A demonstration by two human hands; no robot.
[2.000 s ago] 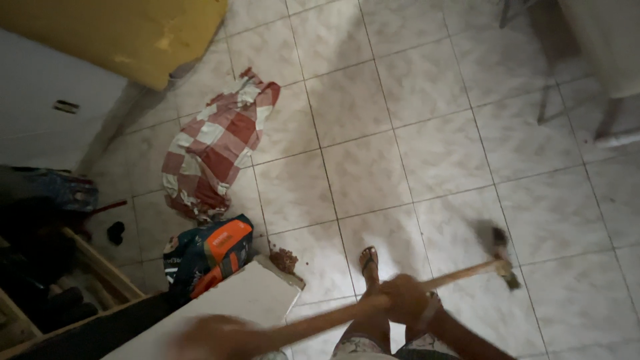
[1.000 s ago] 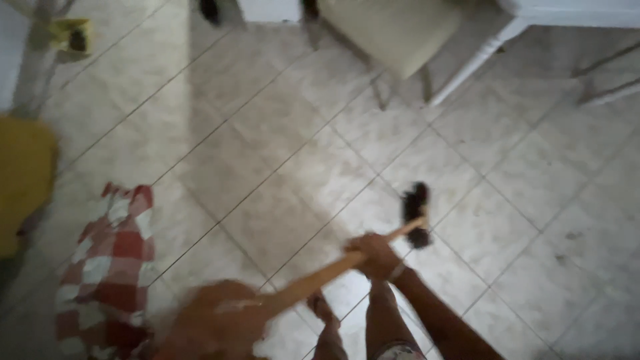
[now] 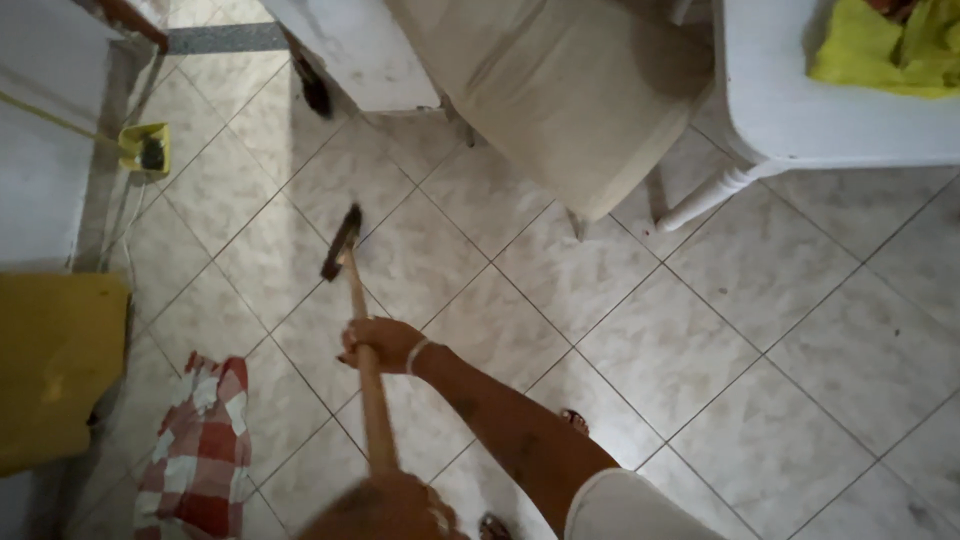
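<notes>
A broom with a wooden handle (image 3: 380,427) reaches forward over the tiled floor, its dark bristled head (image 3: 342,242) at the far end. My right hand (image 3: 381,345) is closed around the middle of the handle, with a light band on the wrist. Nearest the camera, my left hand (image 3: 386,510) grips the upper end of the handle; it is blurred and cut by the bottom edge. To the left of the hands, a red and white checked cloth (image 3: 202,450) lies on the floor.
A yellow dustpan (image 3: 145,148) with dark debris stands by the left wall. Below it is a yellow panel-like object (image 3: 60,367). A beige-covered chair (image 3: 570,112) and a white table (image 3: 840,142) bearing a yellow-green bag (image 3: 892,56) stand at the upper right. A dark object (image 3: 315,90) lies near a white cabinet-like piece (image 3: 367,56).
Both hands still hold the broom. Its head has swung from the right of the hands to ahead of them, toward the dustpan side. The view has turned and shifted strongly.
</notes>
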